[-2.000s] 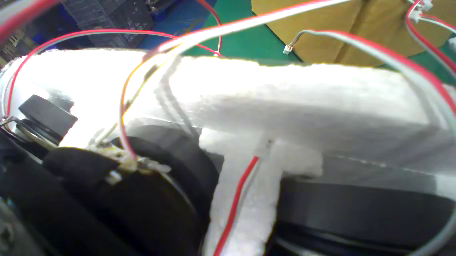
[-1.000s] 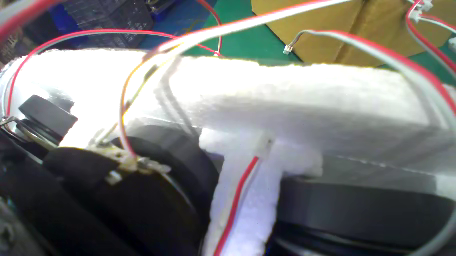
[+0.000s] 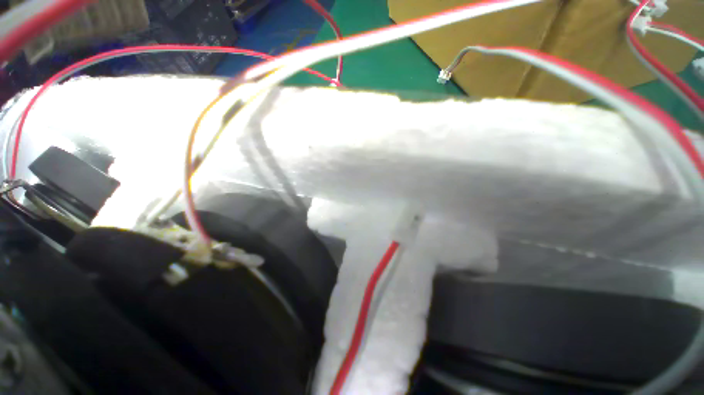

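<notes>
Neither of my hands is in the picture. A white foam tray (image 3: 478, 143) fills the middle of the close view. Black round drivers (image 3: 255, 231) sit in its left part, and another dark part (image 3: 563, 316) sits in the right compartment. Red-and-white lead wires (image 3: 401, 32) arch over the tray. One short red lead (image 3: 367, 308) lies on the foam divider. A small white connector (image 3: 444, 75) hangs at a lead's end beyond the tray's far wall.
Behind the tray are a green surface (image 3: 378, 58) and a tan cardboard sheet (image 3: 494, 35). At the upper left are dark grey crates (image 3: 181, 27), a blurred tan object (image 3: 89, 31) and blue floor (image 3: 282, 35). More white connectors (image 3: 641, 21) show at the upper right.
The tan object at the upper left has come into view in front of the crates, and the dark crates there look shifted. The tray, drivers and leads have not moved.
</notes>
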